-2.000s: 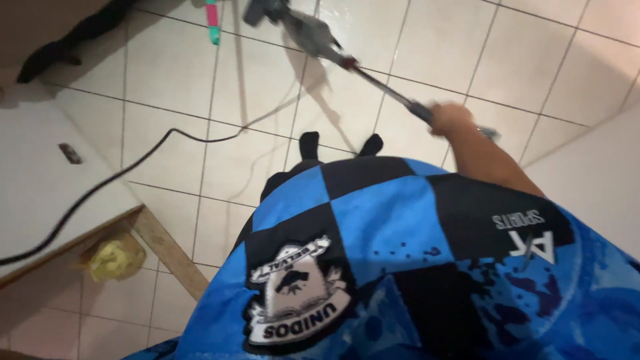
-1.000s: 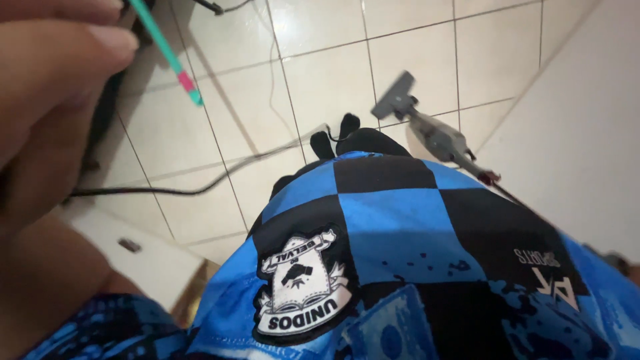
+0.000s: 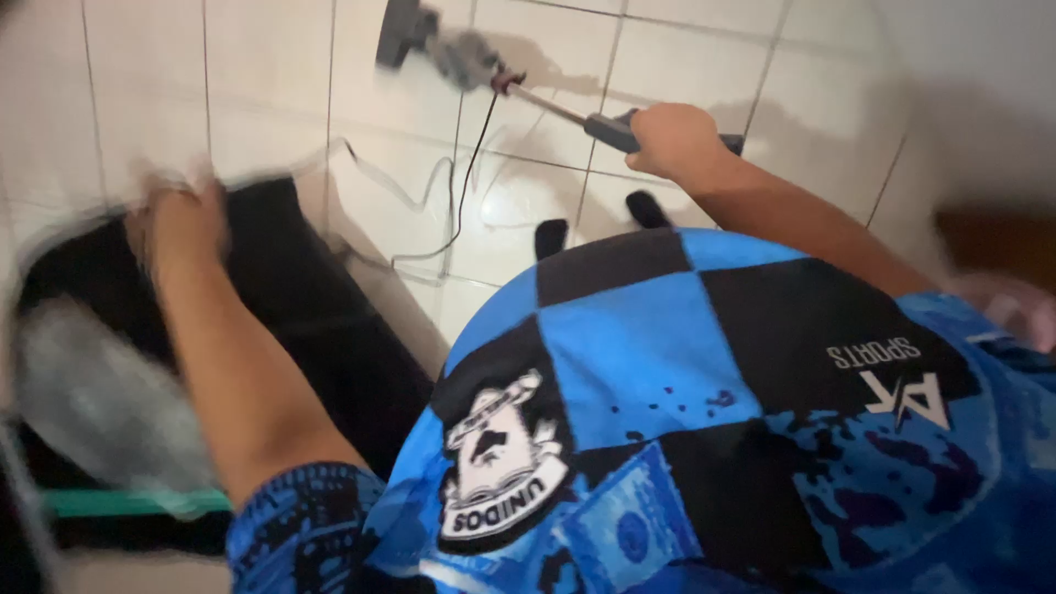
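Observation:
My right hand point(image 3: 678, 140) grips the dark handle of a corded stick vacuum cleaner point(image 3: 466, 59), whose flat floor head point(image 3: 398, 33) points to the upper left over the tiles. A thin dark cord point(image 3: 472, 177) runs from the vacuum and loops on the floor. My left hand point(image 3: 177, 202), blurred by motion, is at the far edge of a large black item point(image 3: 330, 305) on the left; whether it grips that edge I cannot tell. A greyish, blurred bundle point(image 3: 107, 404) lies on the black item beside my left forearm.
Light floor tiles point(image 3: 536, 37) spread ahead of my dark-covered feet point(image 3: 551, 238). A green bar or stick point(image 3: 136, 502) shows at the lower left. A pale wall or panel is at the upper right, and a brown object point(image 3: 990, 239) at the right edge.
The view has shifted a lot. My left hand, raised close to the camera one second ago near a green stick, is now down at the black item. The vacuum's head has swung from right to upper left.

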